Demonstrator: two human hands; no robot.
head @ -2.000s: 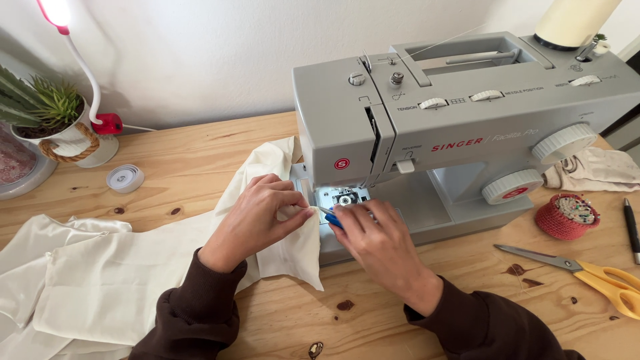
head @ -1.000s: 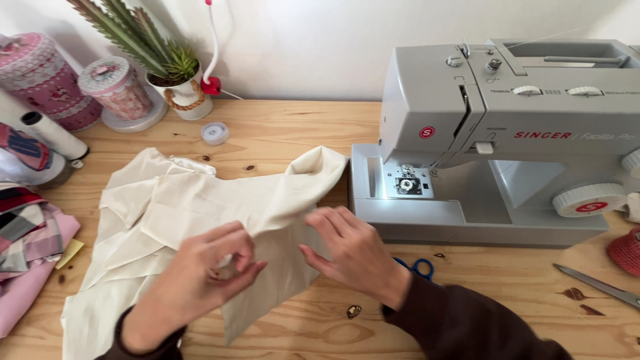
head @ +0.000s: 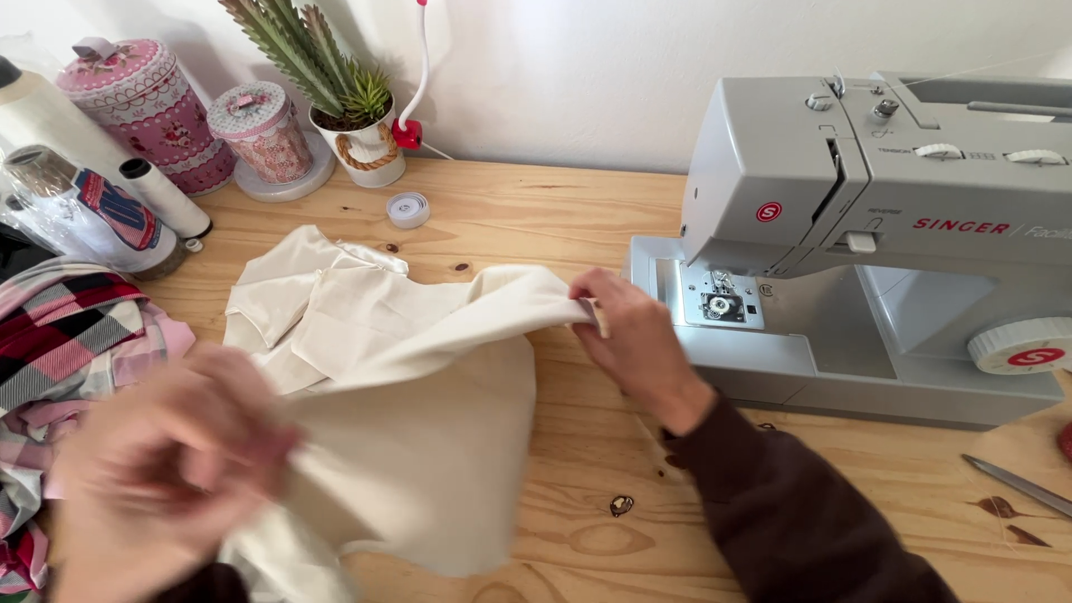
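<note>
Cream satin fabric (head: 435,452) hangs raised over the wooden table, its upper edge stretched between my two hands. My right hand (head: 624,335) pinches the far right corner of it, just left of the sewing machine. At the lower left, my left hand (head: 180,452) is blurred, its fingers closed at the fabric's near edge. More cream satin pieces (head: 352,310) lie on the table behind. The grey Singer sewing machine (head: 754,176) stands at the right, its needle-plate area (head: 720,306) lit and free of the fabric.
Plaid and pink cloth (head: 75,352) is heaped at the left beside thread cones (head: 172,201). Decorated tins (head: 268,142), a potted succulent (head: 368,142) and a rolled measuring tape (head: 408,209) stand along the back. Scissor blades (head: 1017,486) show at the right edge.
The fabric was at the machine's needle area two seconds ago and is now left of it, lifted and spread. My hands have moved apart. The view has shifted left.
</note>
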